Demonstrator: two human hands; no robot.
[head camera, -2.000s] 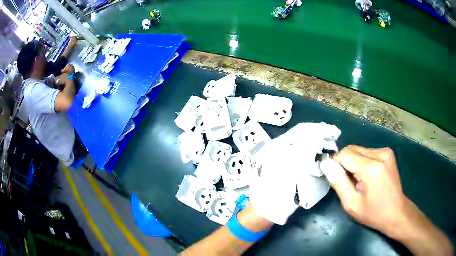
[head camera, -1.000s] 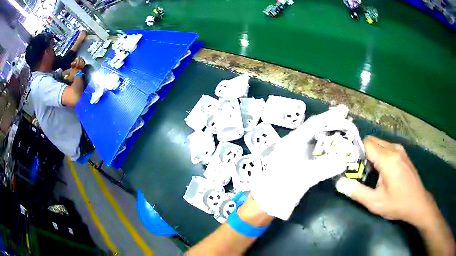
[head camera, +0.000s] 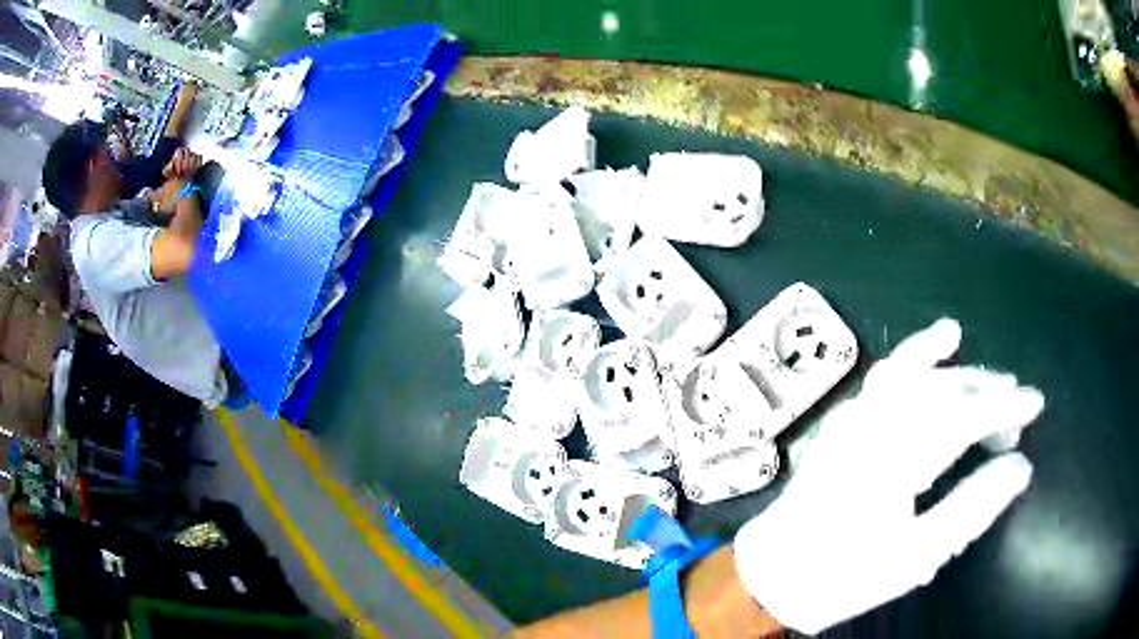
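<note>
White socket housings (head camera: 625, 387), palm-sized with round recesses and dark pin slots, lie heaped on the dark green bench left of my left hand. One housing (head camera: 806, 343) lies slot side up at the heap's right edge, close to the glove. My left hand (head camera: 874, 499), in a white glove with a blue wrist strap, is over the bench with its fingers apart and nothing visible in it. My right hand (head camera: 1132, 106) is mostly cut off by the upper right edge, beside a pale, blurred piece (head camera: 1090, 35) over the belt. Whether it grips that piece is unclear.
A worn ledge (head camera: 799, 121) separates the bench from the green belt (head camera: 774, 44). Blue corrugated sheets (head camera: 294, 206) with white parts on them stand at the left. A person in a grey shirt (head camera: 138, 281) works beyond them. Yellow floor lines run at the lower left.
My hands have separated; the piece with yellow held between them is gone from there. My right hand moved to the upper right edge. The left glove has opened. A housing now shows at the heap's right.
</note>
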